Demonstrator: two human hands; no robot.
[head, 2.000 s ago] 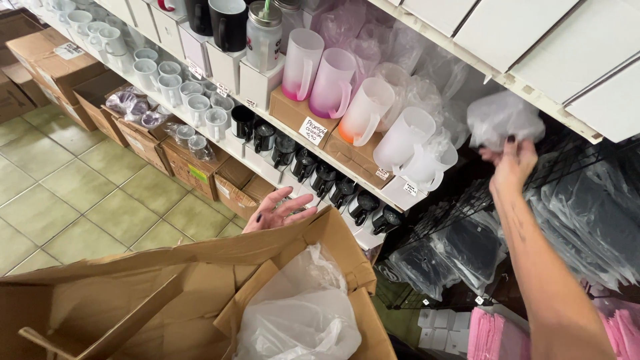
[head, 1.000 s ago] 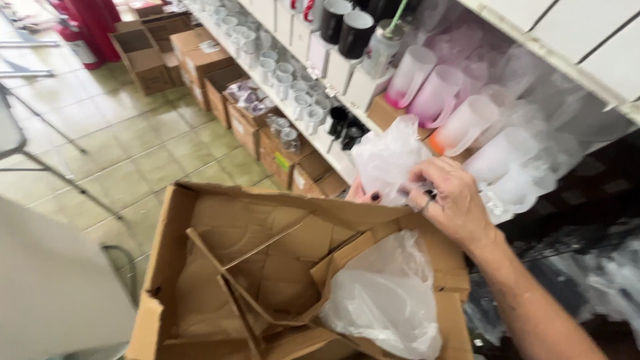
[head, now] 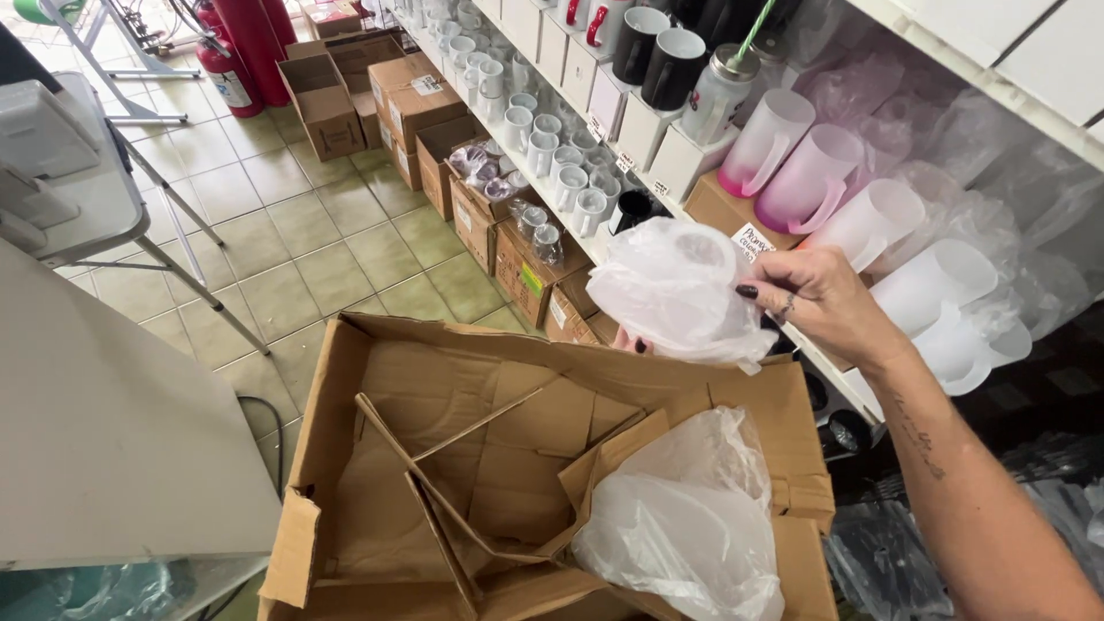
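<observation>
My right hand (head: 811, 302) pinches the right side of a plastic-wrapped item (head: 677, 285), which looks like a frosted mug, over the far edge of an open cardboard box (head: 448, 332). Only the fingertips of my left hand (head: 634, 342) show, below the wrapped item and against it; the rest is hidden behind the bundle and the box wall. Inside the box, cardboard dividers (head: 440, 500) stand at the left and middle, and another bundle in white plastic (head: 681, 526) lies at the right. Frosted mugs with coloured bases (head: 802, 177) stand on the shelf just beyond my right hand.
White mugs (head: 542, 151) and black mugs (head: 673, 69) line the shelves (head: 849, 397). Cardboard boxes (head: 473, 220) stand on the tiled floor along them. A fire extinguisher (head: 228, 78), a folding table (head: 95, 172) and a white panel (head: 121, 397) are at the left.
My right hand has brought the wrapped item from the right end of the shelf to above the box's far edge. My left hand, earlier apart from it, now touches it. The view has swung left.
</observation>
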